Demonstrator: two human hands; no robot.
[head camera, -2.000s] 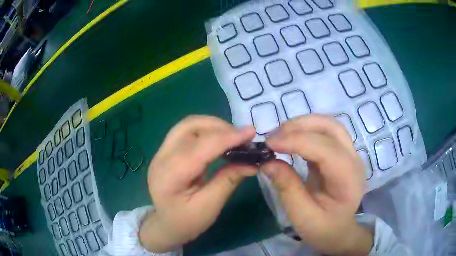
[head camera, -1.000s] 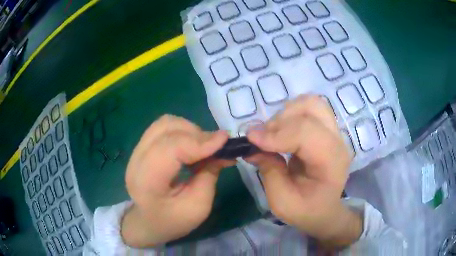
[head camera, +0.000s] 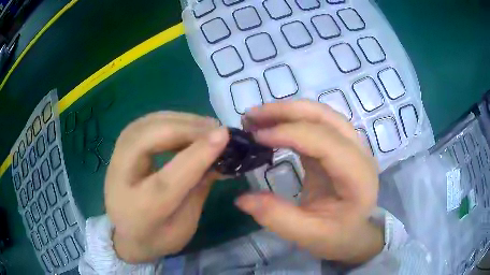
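Note:
A glossy black watch housing (head camera: 243, 153) is tilted between my hands, above the green mat. My left hand (head camera: 158, 180) pinches its left side between thumb and fingers. My right hand (head camera: 328, 182) is at its right; the index and middle fingertips are at its upper right edge, while the thumb is apart, below it. Whether a thin frame is around the housing's edge cannot be told. The white frame tray (head camera: 317, 70) with rows of dark rounded-square frames lies beyond and partly under my right hand, which hides some pockets.
A second frame tray (head camera: 45, 188) lies at the left edge. Loose dark frames (head camera: 96, 145) lie on the green mat (head camera: 129, 80) between it and my left hand. Yellow tape (head camera: 121, 64) crosses the mat. Bagged trays (head camera: 465, 182) with a white label lie at the right.
The housing has turned from edge-on to showing more of its dark surface. My right thumb has come off it and dropped lower. The view has shifted, so the trays appear further left.

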